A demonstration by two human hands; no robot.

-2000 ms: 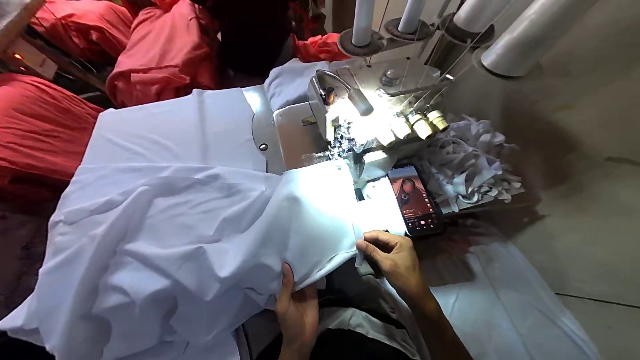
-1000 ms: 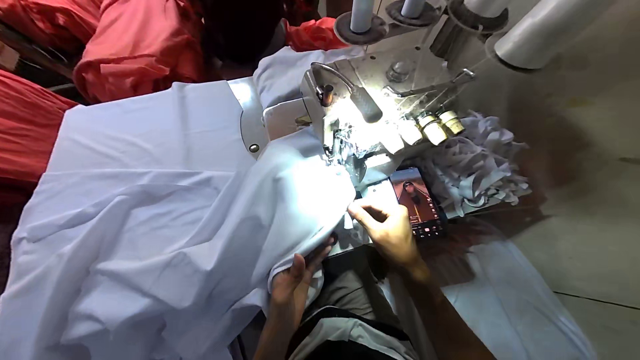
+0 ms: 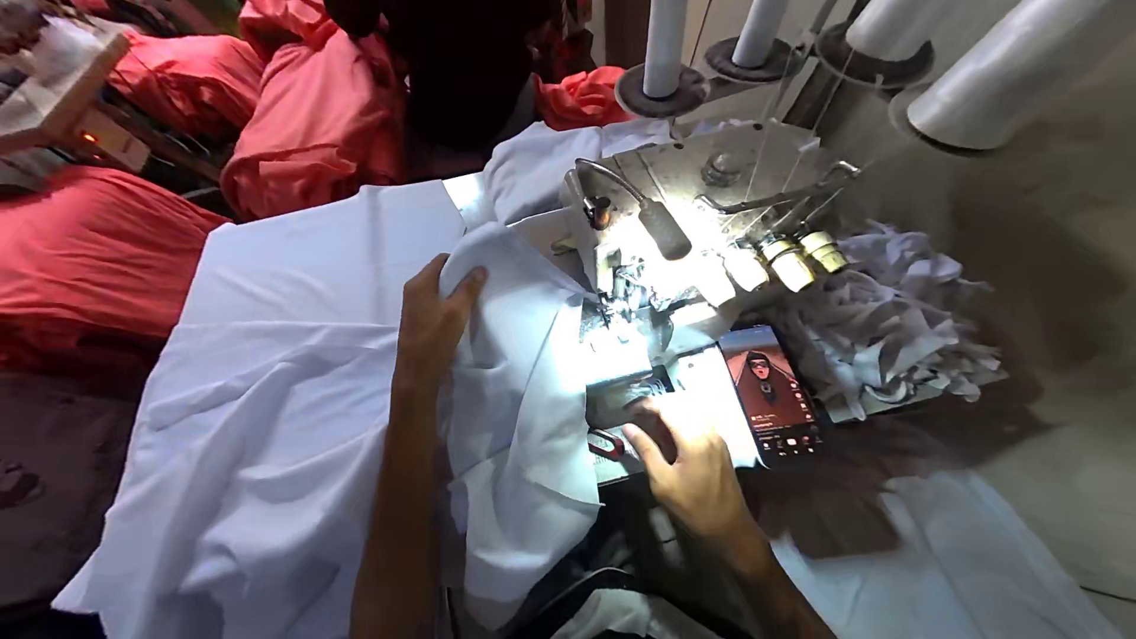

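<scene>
White fabric covers the table on the left and runs up to the lit needle area of an overlock sewing machine. My left hand grips a raised fold of this fabric to the left of the needle area, its thumb on top. My right hand is off the fabric, just in front of the machine, with thumb and fingers apart and nothing seen between them. Close to its thumb lies a small red and dark object, perhaps thread snips. A lit phone lies right of the hand.
White thread cones stand above the machine, and a small lamp on a bent neck hangs over it. White fabric scraps are heaped at the right. Red fabric lies in piles beyond the table, beside a dark figure, perhaps a person.
My left hand has moved from the fabric's near edge up to a fold left of the needle area. My right hand, earlier at the fabric edge, is now apart from it.
</scene>
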